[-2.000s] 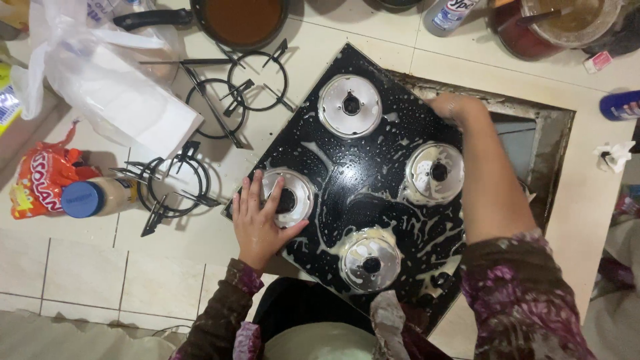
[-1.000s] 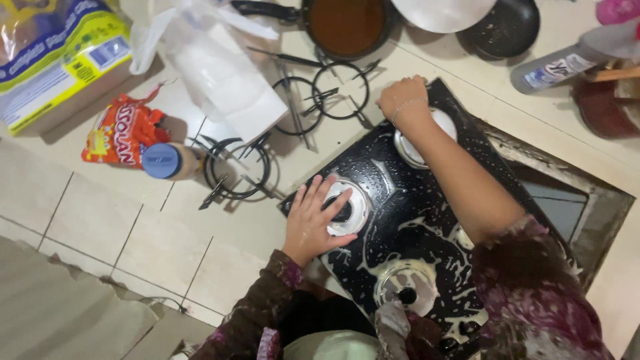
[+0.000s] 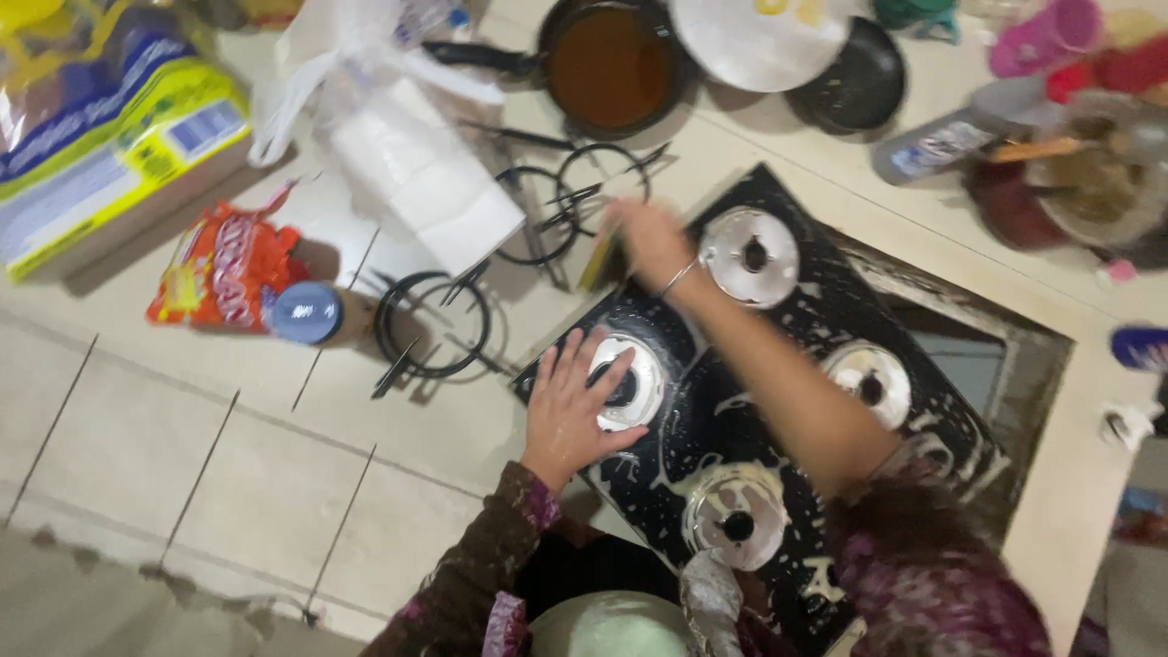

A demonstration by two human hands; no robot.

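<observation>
A black glass gas cooktop, wet with suds, lies turned at an angle across the counter, with round metal burner bowls on it. My left hand rests on it with spread fingers over the left burner bowl, holding nothing. My right hand, blurred, is at the cooktop's upper left edge. Against its fingers is a yellow and dark pad, apparently a scouring sponge, partly hidden. Black pan supports lie off the cooktop to the left, and others above.
Right of the cooktop is a rectangular counter cutout. A frying pan with brown liquid, a white plate and a small black pan stand behind. At left are an orange packet, a blue-lidded jar and a white plastic bag.
My right hand has moved from the cooktop's right upper edge, past its top corner, to the upper left edge. My left hand remains on the left burner bowl. The view has shifted left.
</observation>
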